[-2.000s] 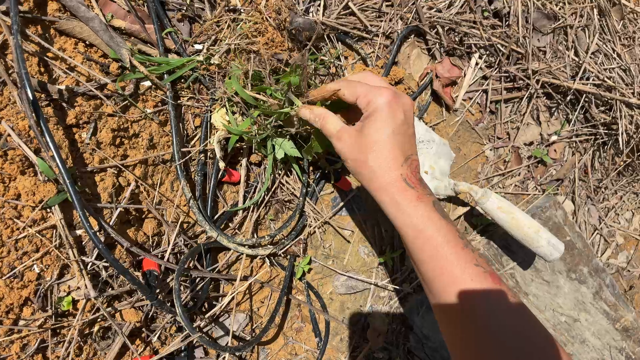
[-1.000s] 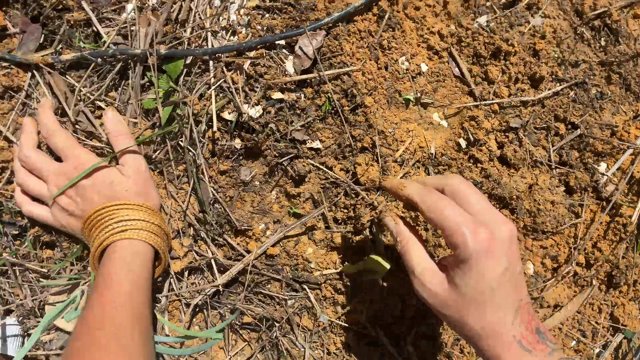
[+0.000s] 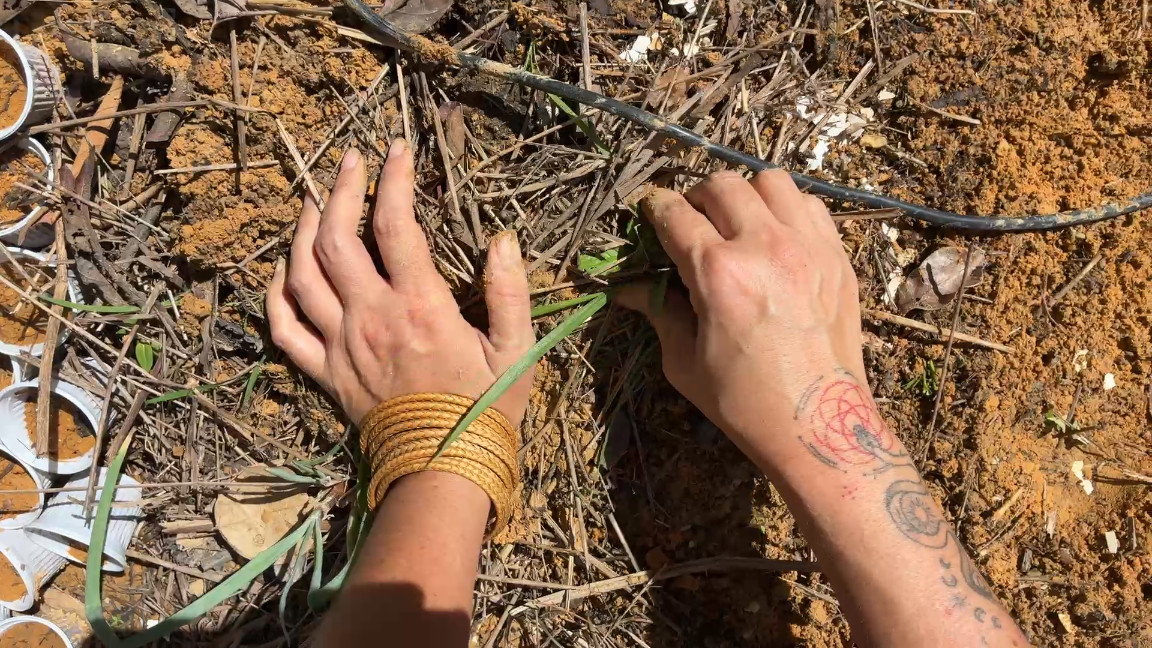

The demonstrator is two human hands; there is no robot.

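My left hand (image 3: 405,306) lies palm down with spread fingers on straw and orange soil, a woven bracelet (image 3: 441,450) on its wrist. A long green blade of a leaf (image 3: 531,355) crosses over the bracelet and thumb base. To the right, my right hand (image 3: 747,270) has its fingers bent down around a small green leafy plant (image 3: 601,262) in the straw. Its fingertips are partly hidden among the leaves and in shadow. Just above its knuckles passes a black hose (image 3: 666,128).
White plastic cups (image 3: 54,423) filled with soil line the left edge. More long green leaves (image 3: 207,598) lie at the lower left, near a round pale disc (image 3: 261,517). Dry straw covers the upper middle; loose orange soil (image 3: 1035,360) spreads at the right.
The right hand has gone from loose soil to the small green plant below the hose, closer to the left hand. The view has shifted, and the white cups now show at the left.
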